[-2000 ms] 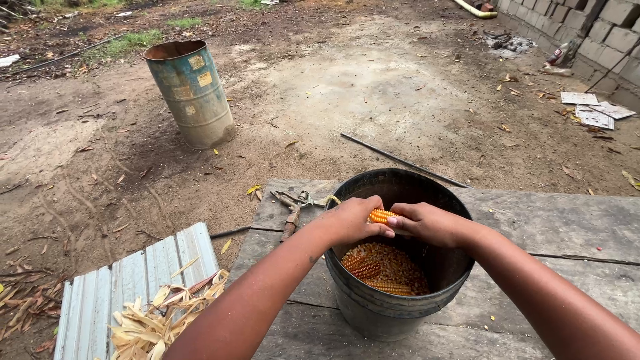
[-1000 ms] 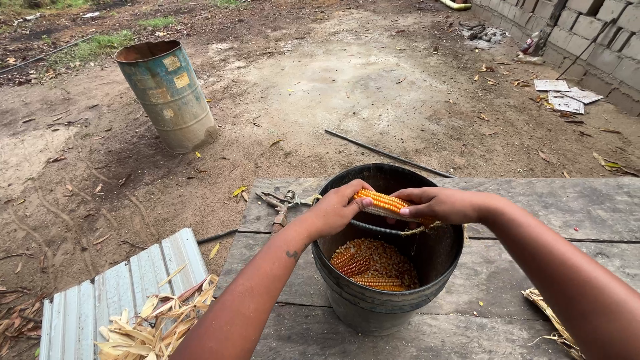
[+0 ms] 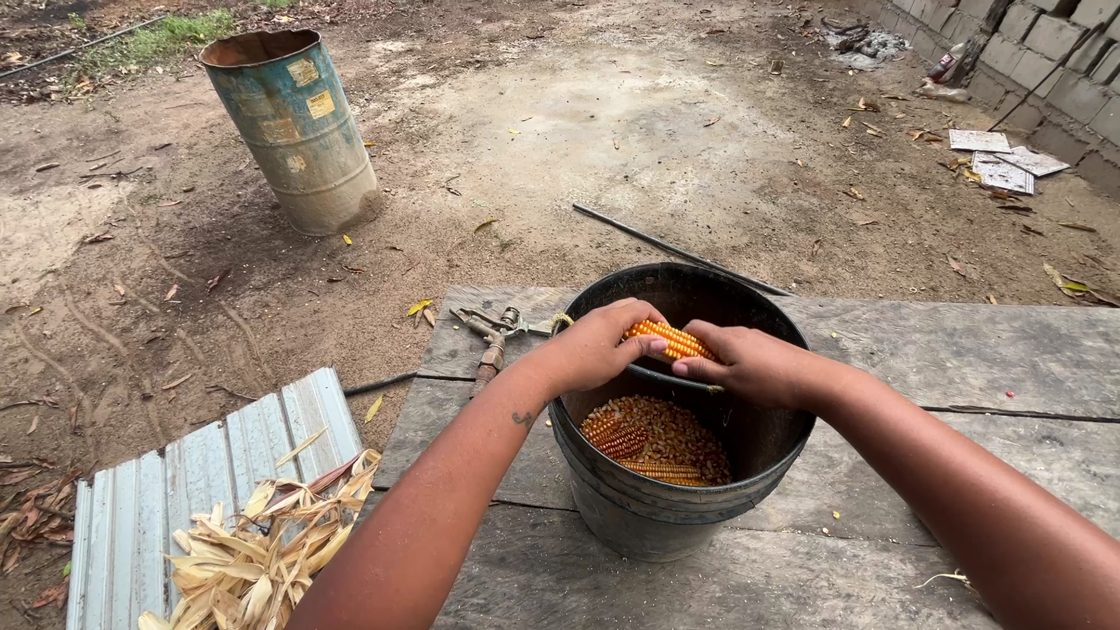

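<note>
An orange ear of dried corn [image 3: 672, 339] is held over the mouth of a black plastic bucket [image 3: 656, 512]. My left hand [image 3: 605, 341] grips its left end, with the thumb along the near side. The other end is in my right hand [image 3: 744, 360], fingers curled around it. Below my hands, loose corn kernels [image 3: 678, 429] cover the bucket's bottom, and a few more ears [image 3: 669, 472] lie on them at the left and near side. The bucket stands on a grey plank table [image 3: 945, 350].
Left of the bucket lies a metal tap-like fitting [image 3: 492, 346]. Dry corn husks [image 3: 254, 560] rest on a corrugated metal sheet [image 3: 201, 455] at lower left. A dark rod [image 3: 674, 247] lies beyond the table. Farther off are a rusty blue drum [image 3: 293, 131] and a block wall [image 3: 1046, 74].
Both hands have stayed on an ear over the bucket. Since one second ago, the ear has become more covered by my fingers. The husk piece at the table's right has mostly left the view.
</note>
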